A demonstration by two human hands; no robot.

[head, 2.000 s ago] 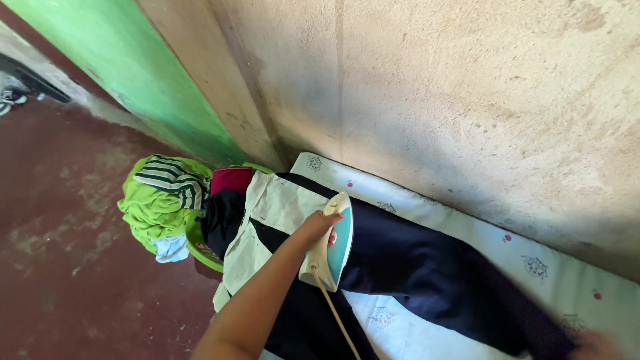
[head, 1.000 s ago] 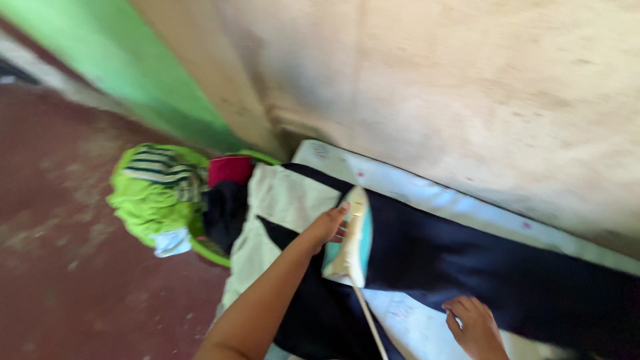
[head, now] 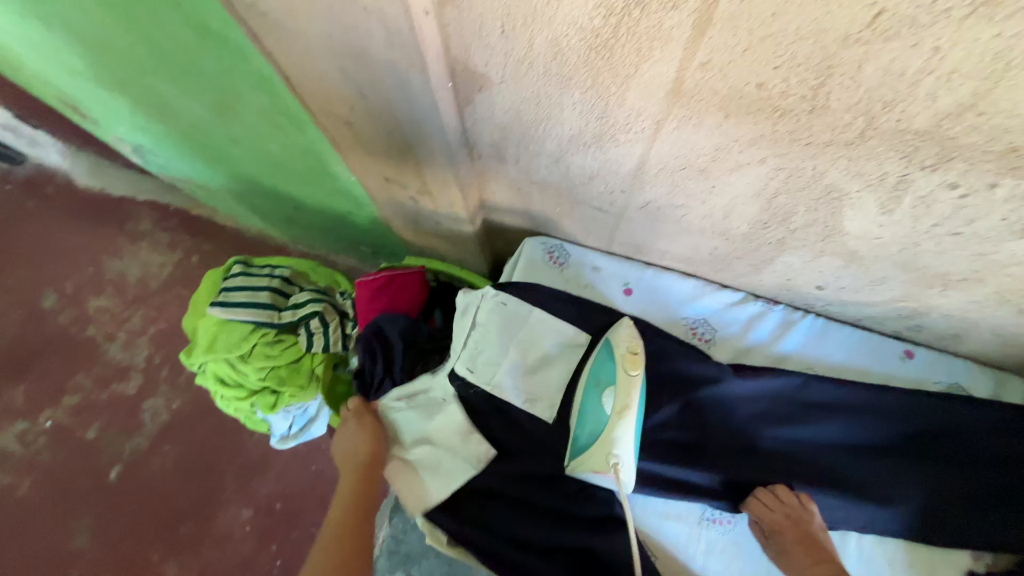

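Dark trousers (head: 840, 440), turned so that their white pocket linings (head: 524, 348) show, lie spread on a white printed cloth (head: 664, 300). A white and teal clothes iron (head: 610, 404) rests on the trousers near the waist, no hand on it, its cord running down toward me. My left hand (head: 360, 436) pinches the outer edge of the lower pocket lining at the waist end. Over the lower edge of the trouser leg lies my right hand (head: 788, 524), fingers bent on the fabric; whether it grips the cloth is not clear.
A green basket (head: 448, 270) heaped with clothes stands left of the cloth, with a lime-green garment (head: 256, 360) and a striped one (head: 272, 296) on it. A rough beige wall (head: 720, 160) runs along the far side. Red floor (head: 120, 400) extends at the left.
My left hand has let go of the iron and moved left to the pocket lining. The iron stays on the trousers. My right hand now touches the lower edge of the leg.
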